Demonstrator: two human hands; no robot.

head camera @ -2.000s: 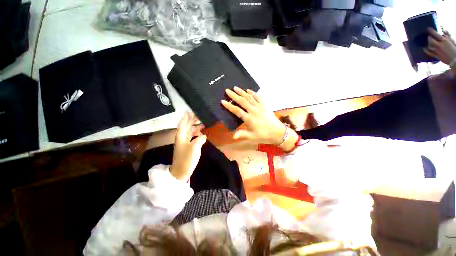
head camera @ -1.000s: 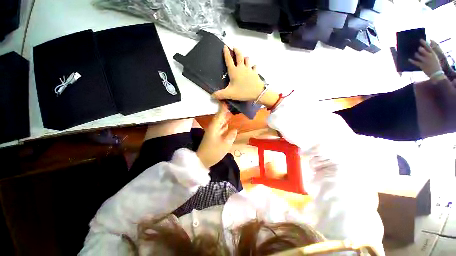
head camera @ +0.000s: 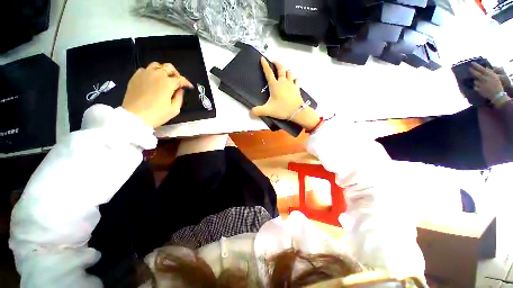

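Two open black box bases lie side by side at the table edge. The left base [head camera: 79,67] and the right base [head camera: 197,56] each hold a white cable, the left cable [head camera: 101,90] and the right cable [head camera: 204,97]. My left hand [head camera: 154,93] is over the right base with bent fingers, fingertips near its cable; whether it holds anything is hidden. My right hand [head camera: 281,95] lies across a black lettered box [head camera: 244,73], fingers over its top and thumb at its near side. The box lies slanted, its near end past the table edge.
A clear bag of cables [head camera: 225,19] and black box stacks [head camera: 306,19] lie at the back. Another lettered black box [head camera: 28,107] is at far left. A person's hand [head camera: 486,81] holds a black box at right. A red stool [head camera: 323,216] and brown carton [head camera: 450,247] stand below.
My left hand has moved from beside the slanted box, left and up over the right base. My right hand slid further onto the box and stays there. The view has shifted slightly.
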